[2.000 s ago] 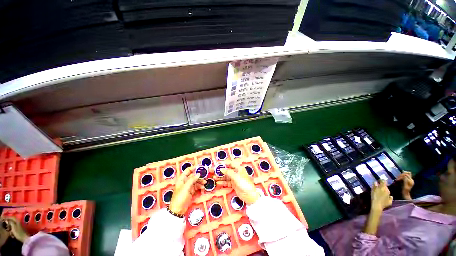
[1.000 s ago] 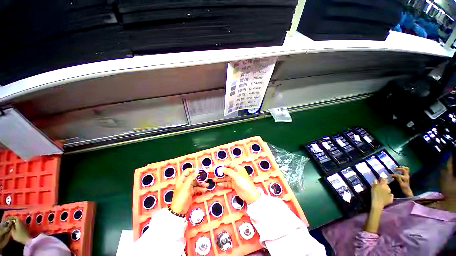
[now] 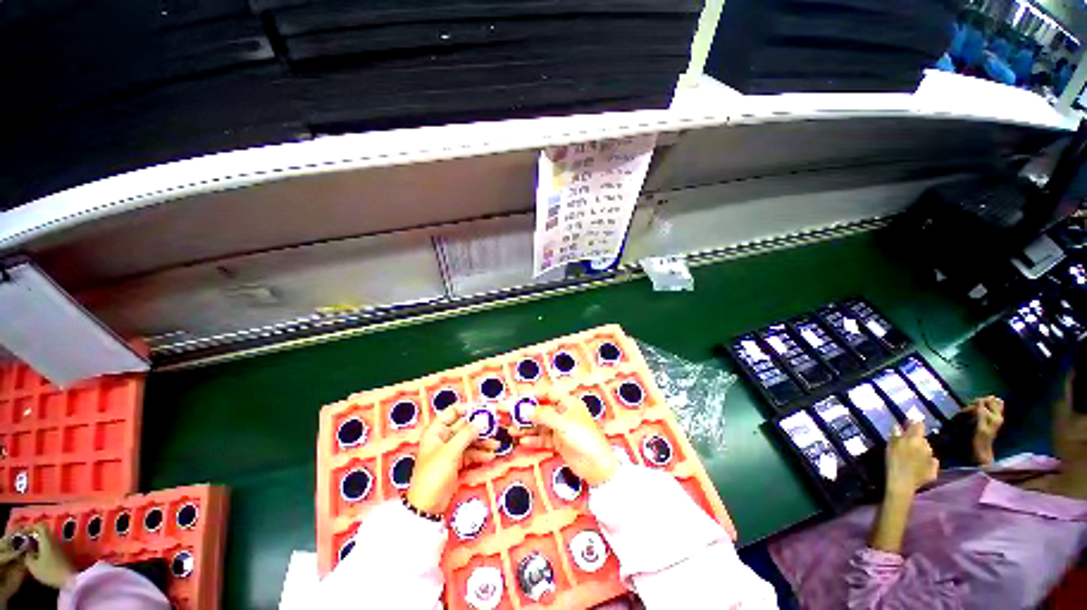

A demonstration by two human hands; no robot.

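An orange-red compartment tray [image 3: 379, 447] lies in front of me with round black-faced watch cases [image 3: 355, 484] in its pockets. A few in the near rows show a silver-white side, such as the watch case from its other side [image 3: 470, 516]. My left hand [image 3: 441, 459] holds a round watch case [image 3: 483, 421] in its fingertips above the tray. My right hand [image 3: 572, 436] holds another round watch case [image 3: 525, 411], close beside the first and apart from it. Both hands hide some pockets in the middle of the tray.
A crumpled clear plastic bag [image 3: 691, 399] lies right of the tray. Black trays [image 3: 820, 411] and a neighbour's hands [image 3: 912, 459] are farther right. Orange trays [image 3: 203, 536] with another person's hand are at left. An instruction sheet [image 3: 590, 205] hangs from the white-edged shelf [image 3: 393, 145].
The watch case in my left hand has dropped slightly and its face now looks paler. The one in my right hand also shows paler. The right neighbour's far hand has moved outward.
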